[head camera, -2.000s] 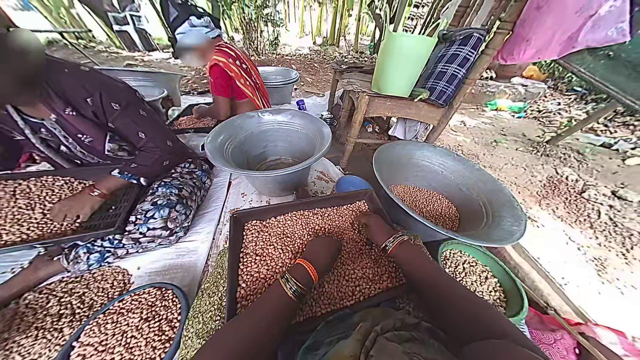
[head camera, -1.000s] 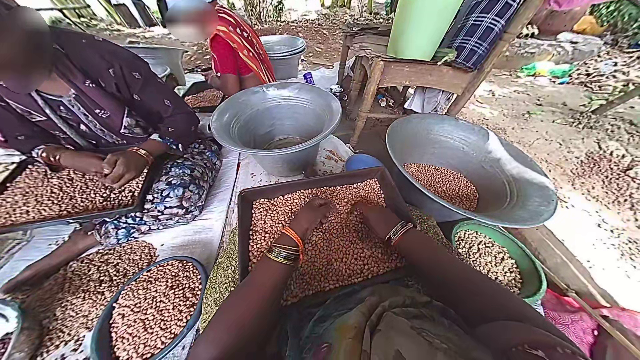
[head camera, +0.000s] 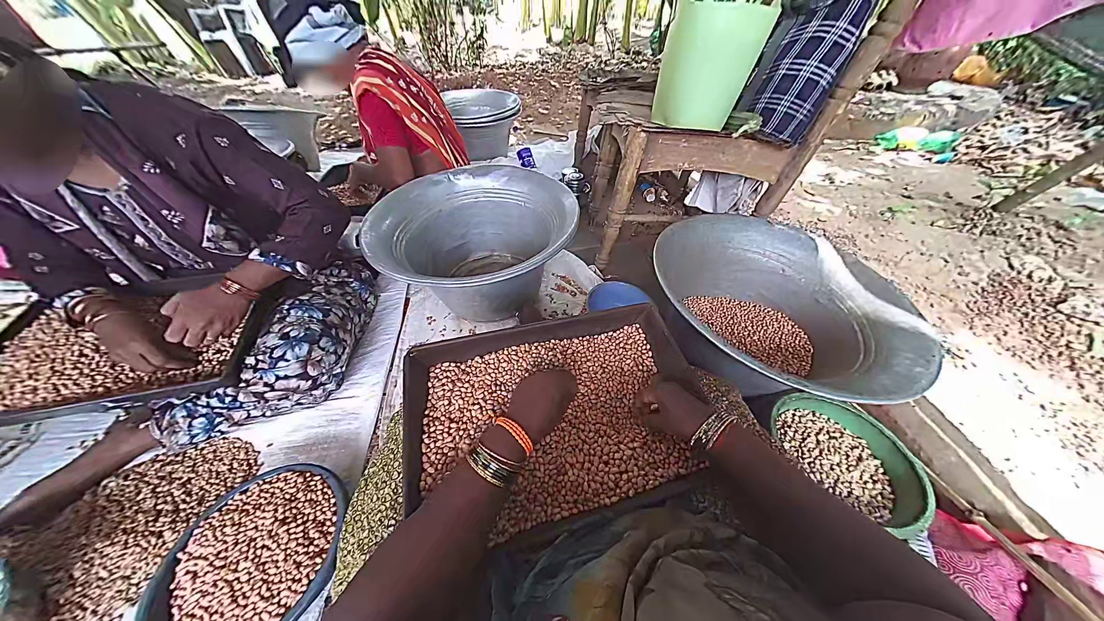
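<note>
A dark rectangular tray (head camera: 417, 414) full of small brown nuts or seeds (head camera: 595, 448) rests at my lap. My left hand (head camera: 542, 401), with orange and gold bangles at the wrist, lies on the nuts near the tray's middle, its fingers bent down and mostly hidden. Toward the right side of the tray, my right hand (head camera: 673, 407) is curled above the nuts; whether it holds any cannot be seen. Close to my right arm are a metal basin (head camera: 871, 328) with a heap of reddish nuts and a green basin (head camera: 918, 492) of paler ones.
An empty-looking metal basin (head camera: 470, 216) stands beyond the tray, beside a blue bowl (head camera: 618, 296). At left, a person's hands work in another tray (head camera: 233, 366); a tub of nuts (head camera: 254, 543) is nearer. Another person sits behind. A wooden chair (head camera: 707, 157) holds a green bucket (head camera: 711, 69).
My right hand has drawn into a curl by the tray's right side. The person at left had one hand in their tray at first; now both hands are together over it.
</note>
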